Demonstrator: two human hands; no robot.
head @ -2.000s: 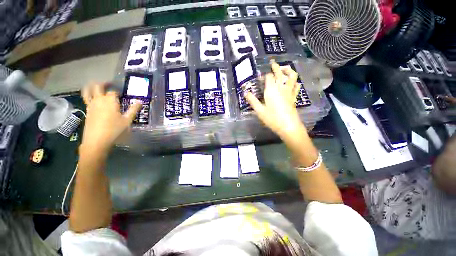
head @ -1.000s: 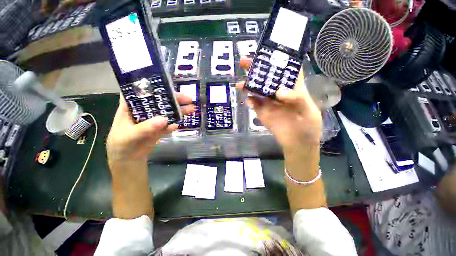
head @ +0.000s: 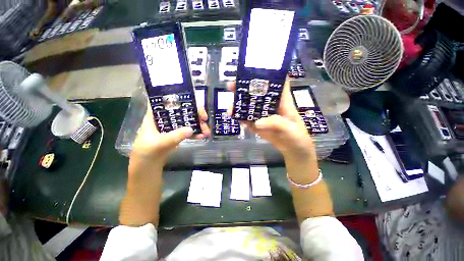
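My left hand [head: 160,140] holds a feature phone [head: 165,76] upright, its white screen showing some digits and a blue spot, my thumb on the lower keys. My right hand [head: 280,130] holds another feature phone [head: 264,61], screen lit white, my thumb at its bottom keys. Both phones are raised over a stack of clear phone trays [head: 213,153]. In the top tray a phone [head: 225,114] stands face up between my hands and another phone [head: 310,112] lies right of my right hand. White-framed phone backs [head: 230,61] show behind, partly hidden.
Several white battery-like cards [head: 205,187] lie on the green mat in front of the trays. A beige fan [head: 363,53] stands right, a white fan [head: 66,120] with a cable left. A paper sheet [head: 392,178] with a pen and a dark smartphone [head: 407,155] lie right.
Since two seconds ago, both hands have lifted phones from the tray. In the last second the left phone moved right and lower, and the right phone moved left and now faces the camera more upright.
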